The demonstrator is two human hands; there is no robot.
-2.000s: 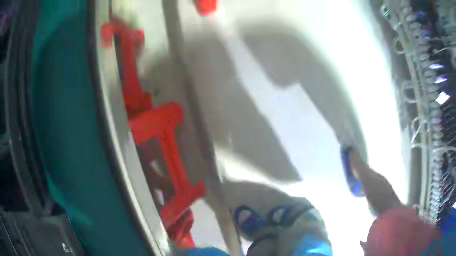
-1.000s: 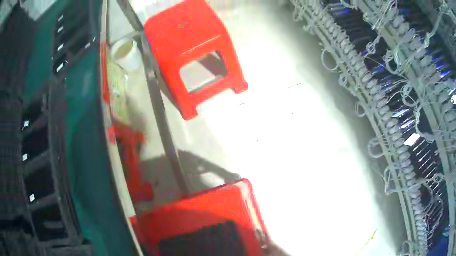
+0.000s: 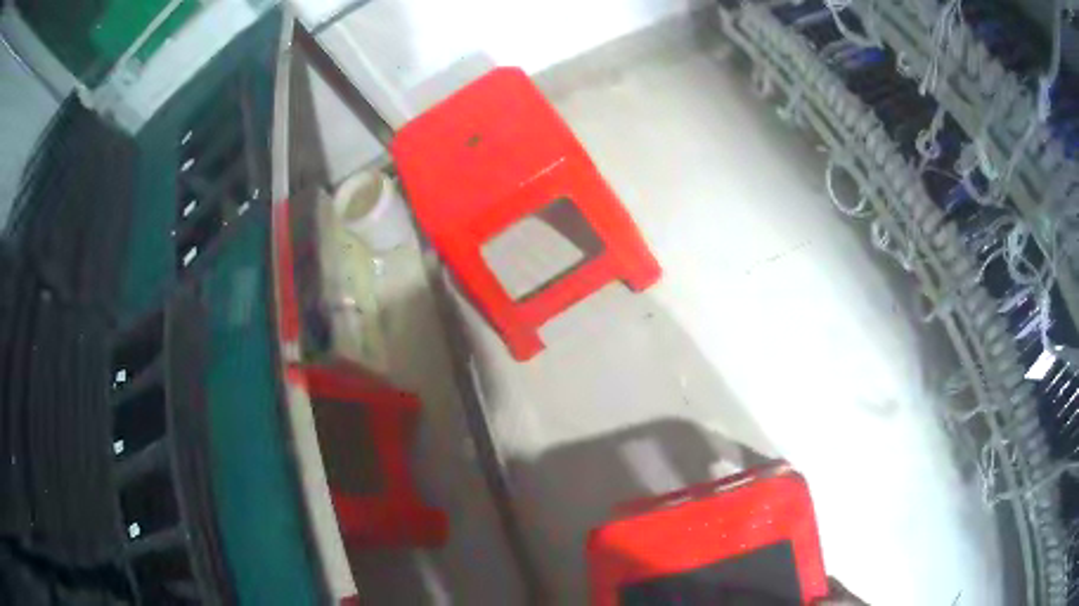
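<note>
A red stool (image 3: 710, 533) is cut off by the bottom edge, with a dark area in its visible face. A small blurred skin-toned patch, possibly my right hand (image 3: 840, 594), is at the stool's right edge, mostly out of the picture; its grip is not clear. My left hand is not in view. A second red stool (image 3: 509, 166) stands on the floor ahead.
The green-matted bench (image 3: 254, 438) runs along the left, with black phone trays (image 3: 189, 438) and dark stacked trays (image 3: 59, 391). Another red stool (image 3: 391, 462) and a pale bucket (image 3: 373, 211) are under it. A cable-filled rack (image 3: 876, 178) lines the right.
The view has swung from the bench side and feet to the aisle. Since one second ago, the lower red stool has shifted right relative to the standing stool.
</note>
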